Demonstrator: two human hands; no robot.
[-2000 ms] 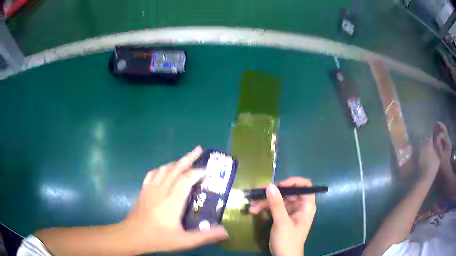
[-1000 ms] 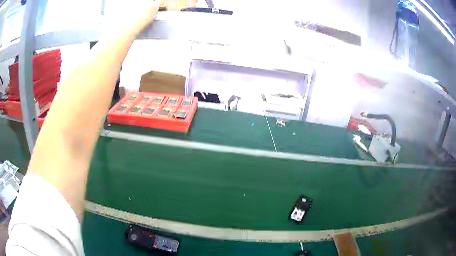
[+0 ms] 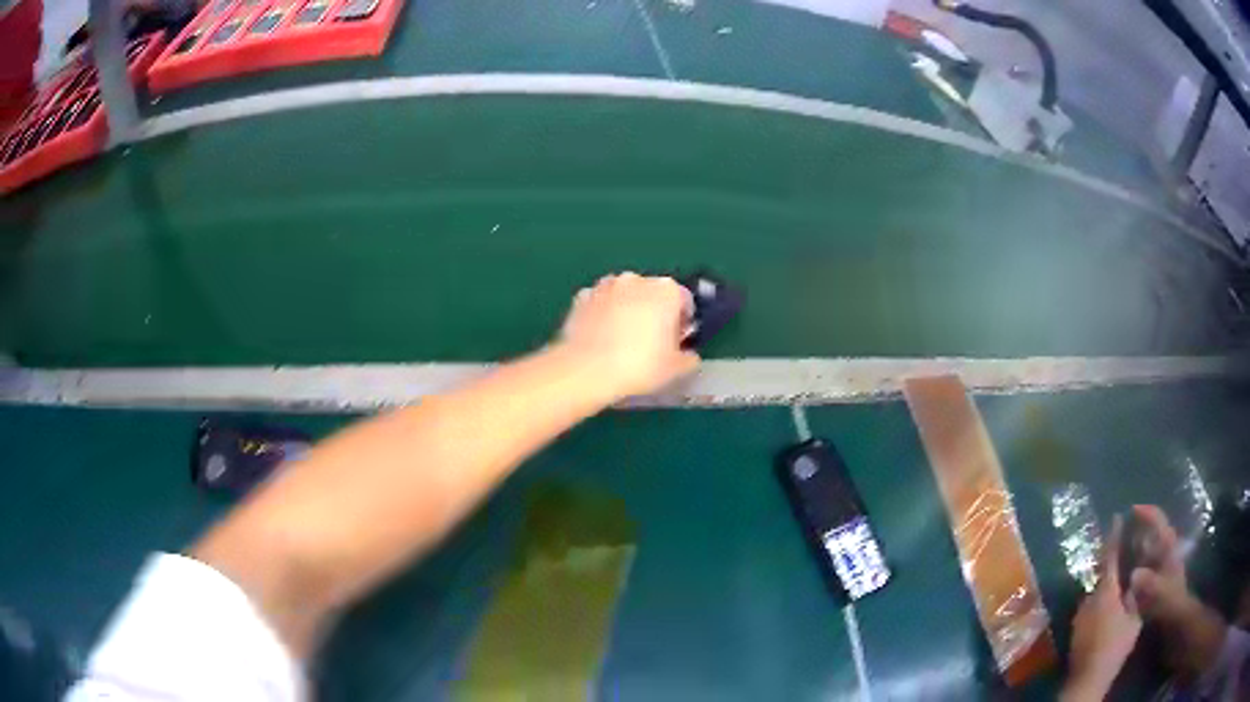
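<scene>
My left hand [image 3: 631, 329] reaches in from the lower left, over the pale rail. Its fingers grip the near end of a dark phone assembly [image 3: 714, 305] beyond the rail; the hand hides part of it. My right hand is out of the picture. A second phone assembly [image 3: 834, 518] lies at right centre, its silvery-white end towards me. A third [image 3: 240, 454] lies at the left, partly hidden by my forearm. An amber see-through sheet [image 3: 548, 617] lies at the bottom centre.
The pale rail [image 3: 809, 381] crosses the green surface. A brown tape strip [image 3: 980, 521] lies at right, beside another person's hands [image 3: 1138, 590]. Red trays [image 3: 274, 48] stand at the upper left. A grey device with a black cable [image 3: 1008, 110] stands at the upper right.
The view has tilted down. My left hand has come down from the top left to the phone beyond the rail. My right hand and the tweezers, seen two seconds ago, are out of view.
</scene>
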